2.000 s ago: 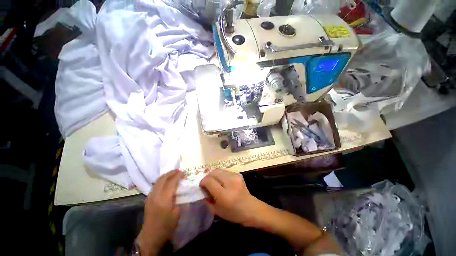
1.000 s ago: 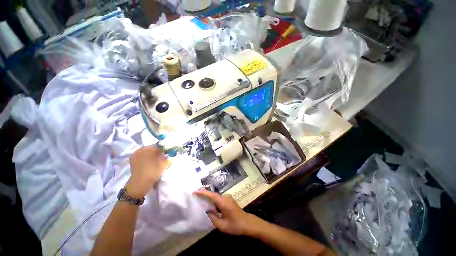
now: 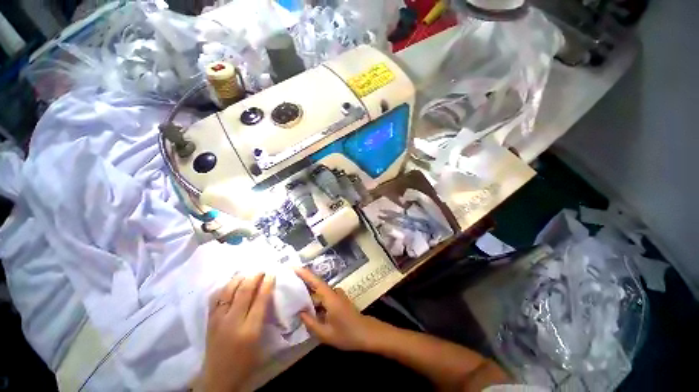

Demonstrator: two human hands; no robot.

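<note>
White knit fabric (image 3: 138,268) covers the left of the table and reaches the bright needle area of the cream overlock machine (image 3: 287,126). My left hand (image 3: 239,325) lies over the fabric in front of the needle area, fingers together and pointing at the machine. My right hand (image 3: 331,312) is just right of it, thumb and fingers pinching the fabric's edge. The needle and presser foot are washed out by the lamp and partly covered by fabric. What lies under my left palm is hidden.
A brown box of white-grey scraps (image 3: 410,230) stands right of the needle area. Clear plastic bags (image 3: 490,84) lie behind and right. A bag of offcuts (image 3: 571,306) is low at the right. A yellowish thread cone (image 3: 224,83) stands behind the machine. A dark thread crosses the lower left.
The view has turned and shifted closer to the machine. The fabric went from the table's front edge to the needle area. My left hand has come back from beside the needle to near my right hand.
</note>
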